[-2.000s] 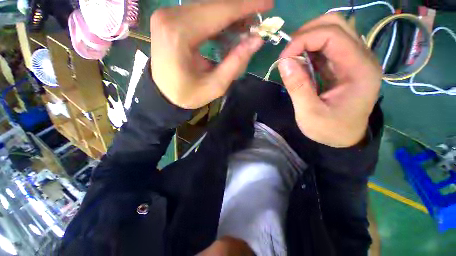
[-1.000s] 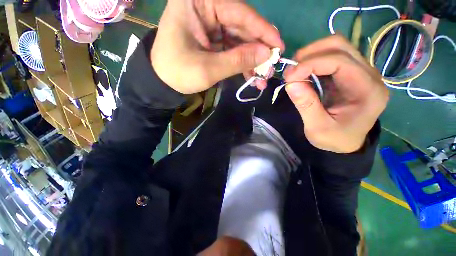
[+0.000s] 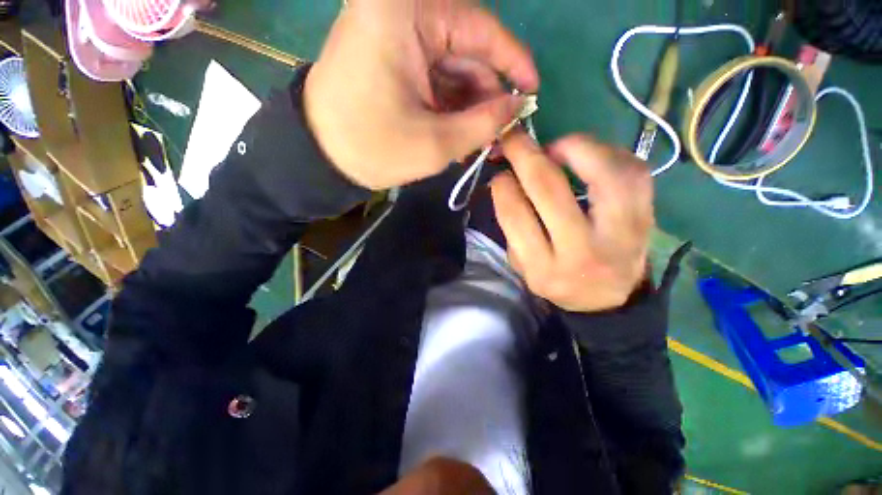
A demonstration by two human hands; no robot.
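My left hand (image 3: 396, 101) pinches a white cable (image 3: 464, 186) near its wire ends, and a short loop of it hangs below the fingertips. A small cream-yellow masking tape piece (image 3: 527, 106) shows at the thumb and fingertips. My right hand (image 3: 580, 227) is just right of and below it, its fingers partly spread and slightly blurred. One or two of its fingertips reach up to the underside of the taped spot. Whether they grip the wires is hidden.
A masking tape roll (image 3: 694, 131) lies at right, with cord and tools showing through its hole. A yellowish-handled screwdriver (image 3: 663, 82) lies beside it. Pliers (image 3: 822, 295) and a blue stool (image 3: 764, 358) are lower right. A pink fan (image 3: 102, 43), white paper (image 3: 218, 126) and cardboard compartments (image 3: 58, 106) are left.
My right hand has moved left and down, and its fingers have opened from their pinch. The thin wire seen between its fingertips no longer shows. My left hand keeps its pinch. The view has shifted.
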